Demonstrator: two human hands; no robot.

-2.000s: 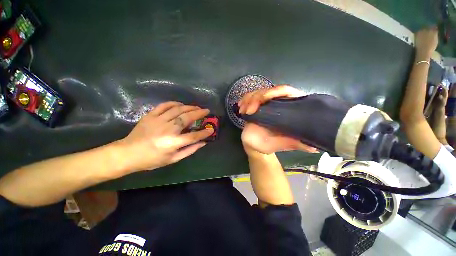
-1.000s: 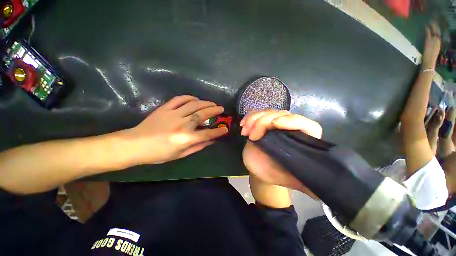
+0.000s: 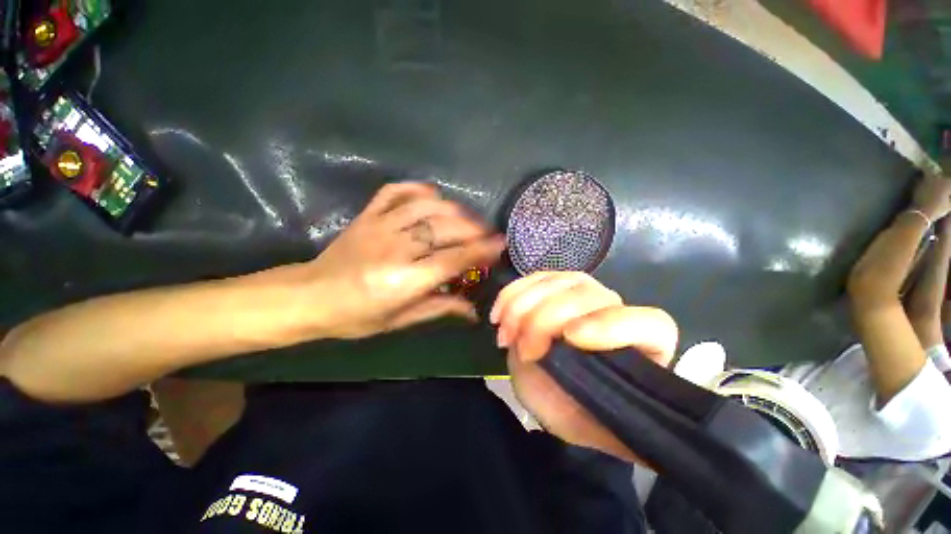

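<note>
A half-assembled device unit [image 3: 474, 276] lies on the dark bench mat, mostly hidden under my fingers; a bit of red with a gold centre shows. My left hand [image 3: 401, 266] is over it, fingers spread and slightly blurred; its hold on the unit is partly hidden. My right hand [image 3: 579, 344] is closed around the front of the black electric screwdriver [image 3: 699, 428], whose front end is at the unit's right side. The tip is hidden. The round screw dish [image 3: 561, 224] with tiny screws stands just beyond my right hand.
More open units [image 3: 99, 162] with green boards and red parts lie at the upper left. A white round fan [image 3: 777, 402] is at the bench edge, lower right. Another person's arm [image 3: 886, 292] rests at the right. A red-orange tray [image 3: 855, 21] is at the top right.
The screwdriver has swung from over the dish to a steeper slant towards the lower right, uncovering the dish. Its front end is now at the unit. My left fingers have shifted over the unit.
</note>
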